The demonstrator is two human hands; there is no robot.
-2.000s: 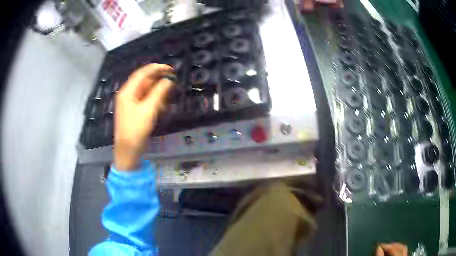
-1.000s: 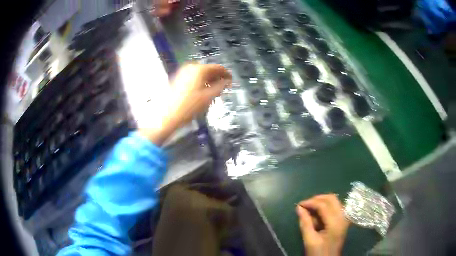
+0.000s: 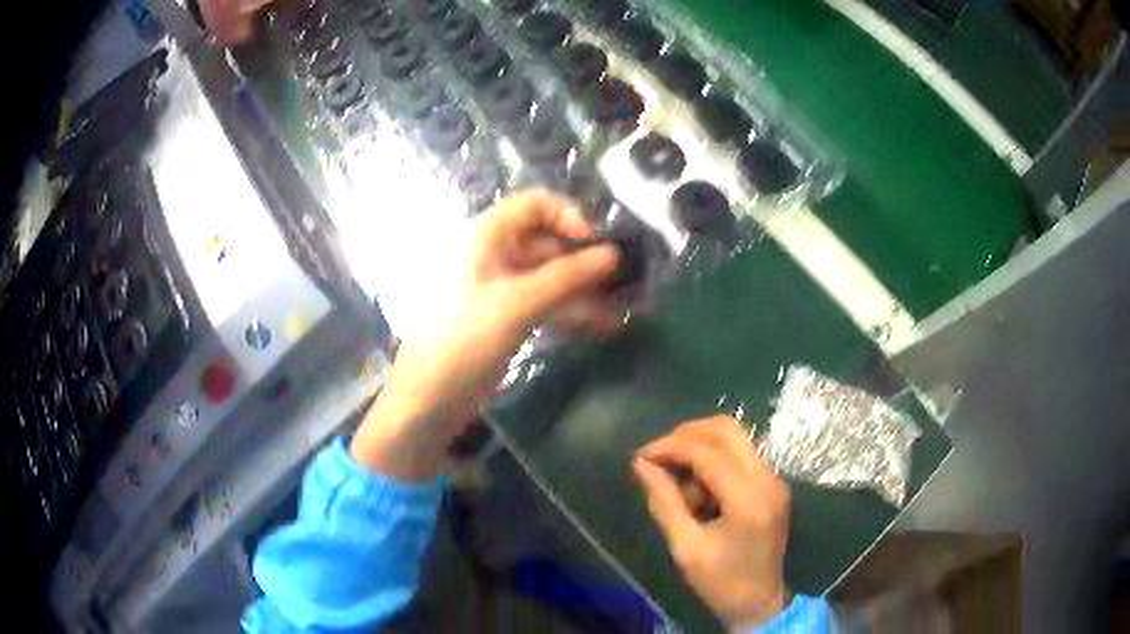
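Observation:
My left hand (image 3: 527,279) is above the near edge of the clear blister tray (image 3: 793,186). Its thumb and fingers are closed on a round black part (image 3: 628,254), blurred and partly hidden. My right hand (image 3: 725,514) is over the dark green board (image 3: 595,427), thumb and index finger pinched. A tiny sliver, seemingly a metal pin (image 3: 639,461), shows at their tips, hard to make out. A clear bag of silvery pins (image 3: 843,434) lies just right of this hand. Loose silver specks lie near the bag's mouth.
The machine with its black fixture plate (image 3: 149,266) and red button (image 3: 218,382) stands at left. The tray holds rows of black discs, with strong glare at its left. Part of another hand (image 3: 236,19) shows at top left. A cardboard box (image 3: 942,576) is below right.
The view has swung right. My left hand has moved from over the fixture, across the tray, to its near edge. My right hand, mostly out of frame earlier, now shows fully, still pinched.

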